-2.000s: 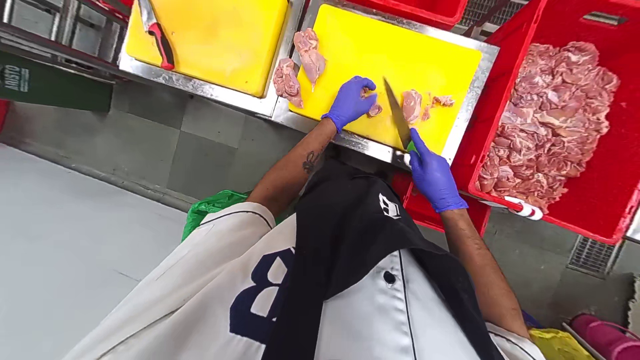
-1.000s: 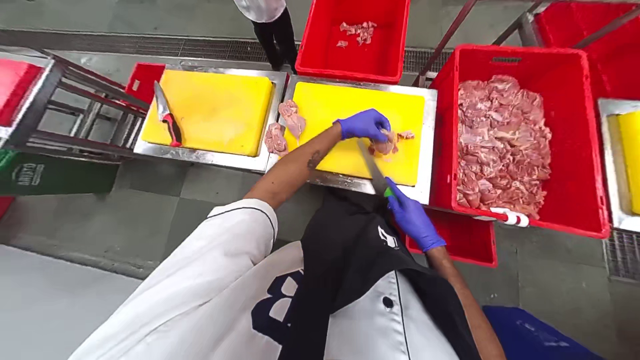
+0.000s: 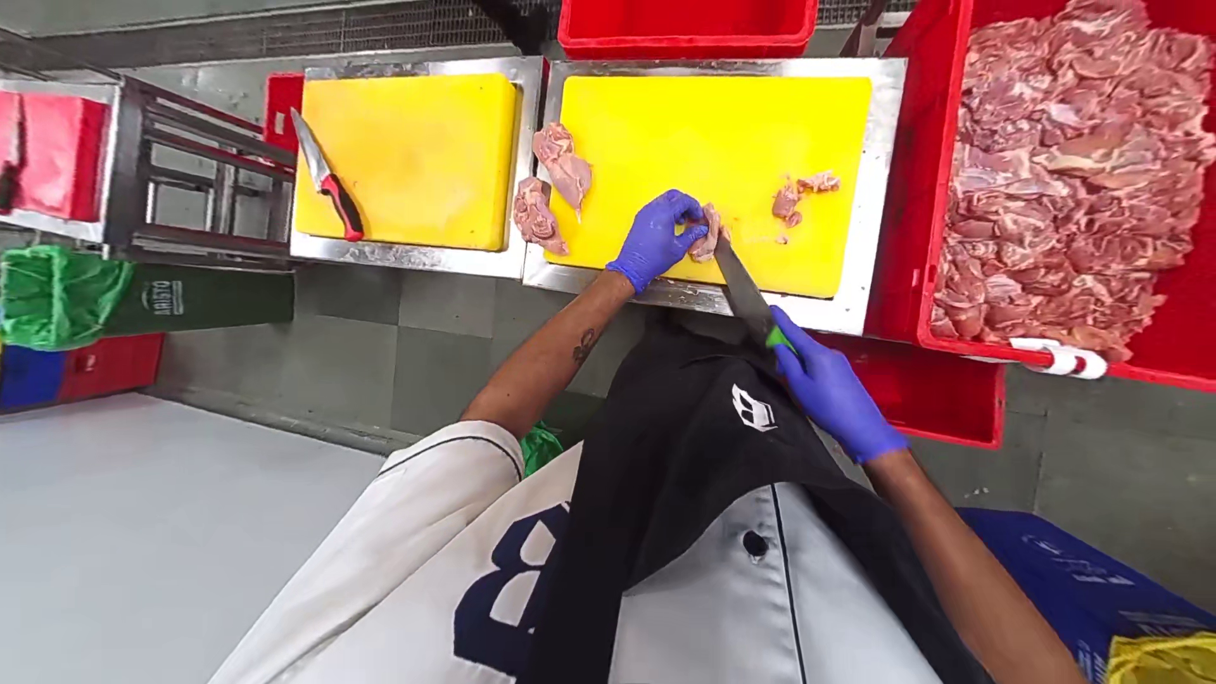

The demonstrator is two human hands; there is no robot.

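Observation:
My left hand (image 3: pixel 662 237), in a blue glove, pinches a piece of raw meat (image 3: pixel 706 235) near the front edge of the yellow cutting board (image 3: pixel 703 133). Gloved in blue too, my right hand (image 3: pixel 831 389) grips a knife with a green handle (image 3: pixel 744 290); its blade tip touches or nearly touches that piece. Small meat scraps (image 3: pixel 788 202) lie on the board's right part. Two larger raw pieces rest at its left side, one on the board (image 3: pixel 566 166) and one over the edge (image 3: pixel 537 217).
At left, a knife with a red and black handle (image 3: pixel 328 180) lies on a second yellow board (image 3: pixel 427 161). A red crate (image 3: pixel 936 190) at right holds a heap of raw meat (image 3: pixel 1073 171). Other red crates stand behind the board (image 3: pixel 689 46) and below it (image 3: pixel 936 399).
The view has shifted. My left hand has moved left over the board, away from the small scraps, with the meat piece at its fingertips. The knife stays in my right hand.

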